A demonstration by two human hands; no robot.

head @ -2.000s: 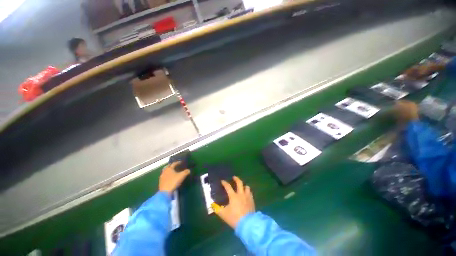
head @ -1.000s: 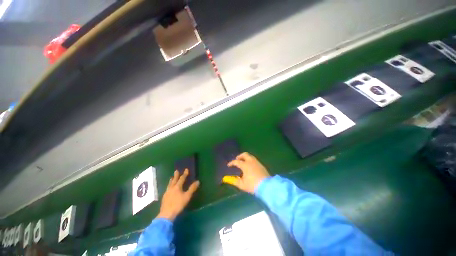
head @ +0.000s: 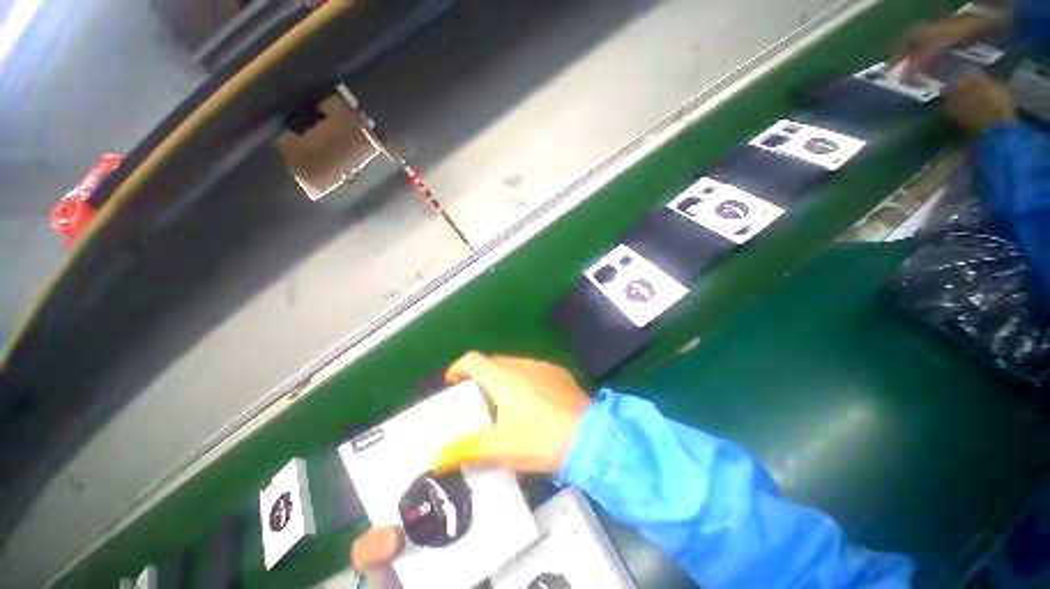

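Observation:
A white outer sleeve [head: 507, 524] with a large dark round watch picture is held tilted above the belt. My right hand [head: 518, 414], with a yellow finger cot, grips its upper right edge. Of my left hand [head: 378, 550] only a fingertip part shows, at the sleeve's lower left edge; the rest is hidden or cut off by the frame. More white printed sleeves [head: 585, 538] lie on the near ledge, partly under the held one. Dark inner boxes beside and behind the held sleeve are mostly covered by it and blurred.
A sleeved box [head: 283, 513] stands on the green belt [head: 518, 311] at left. Dark boxes [head: 599, 334] alternate with narrow white printed pieces [head: 636, 287] to the right. Another worker's hands [head: 979, 101] and blue sleeve are at far right, above clear crumpled plastic [head: 979, 288].
My hands have left the two dark boxes. The right hand now holds a sleeve up over that area; the left hand has dropped low and is mostly hidden. The camera view has shifted.

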